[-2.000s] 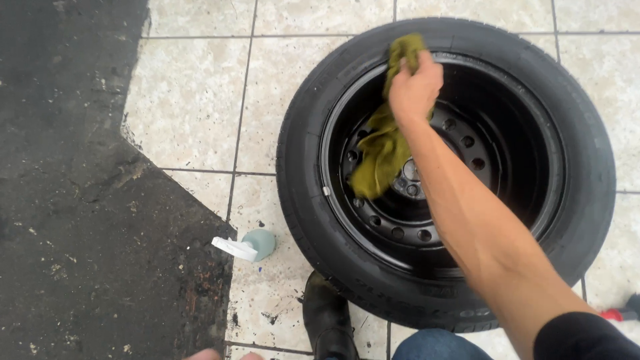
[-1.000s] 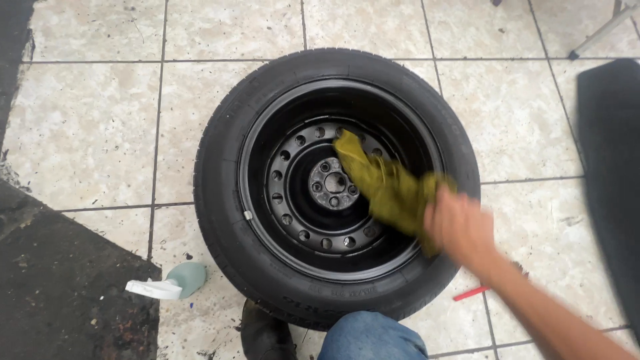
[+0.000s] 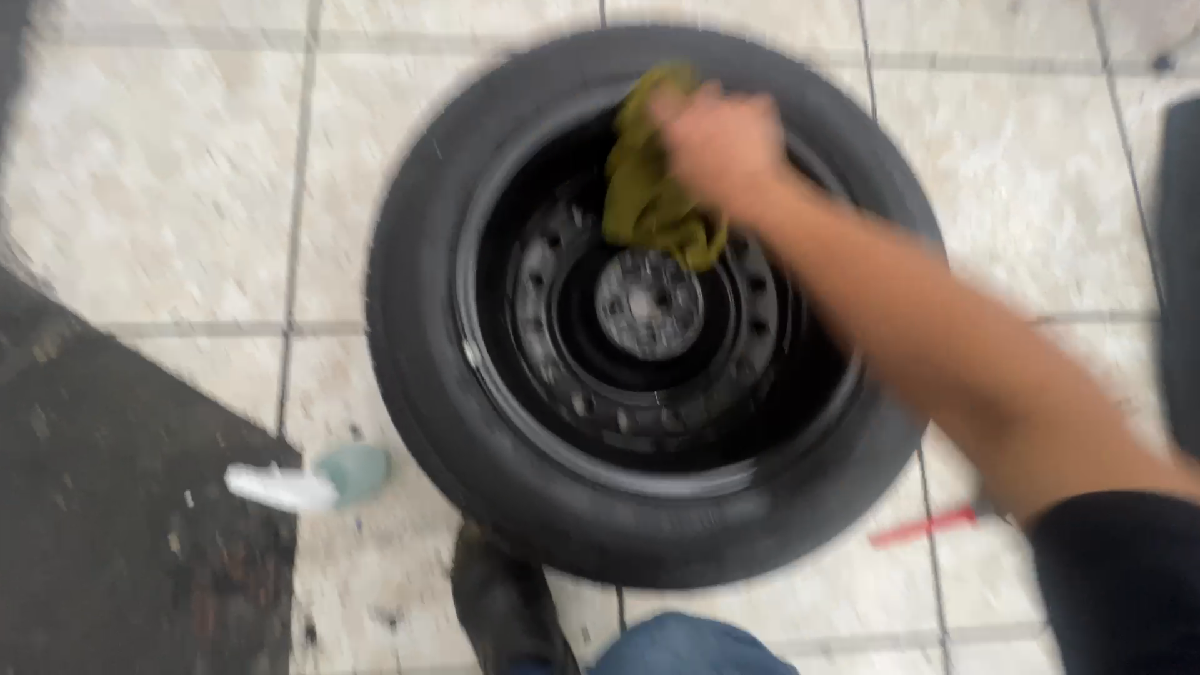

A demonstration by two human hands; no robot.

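Observation:
A car tire on a black steel wheel rim lies flat on the tiled floor, its hub face with bolt holes at the center. My right hand, blurred, grips an olive-green cloth at the rim's upper edge. The cloth hangs over the inside of the wheel, down to near the hub. My left hand is outside the view.
A spray bottle with a white head lies or stands left of the tire; which is unclear. Right of the tire is a red-handled object. My dark boot and knee in blue jeans are close below the tire. A dark floor patch lies left.
My right hand has moved with the cloth from the rim's right side to its top. Two seconds ago, fingers showed at the bottom edge of the view; now they do not.

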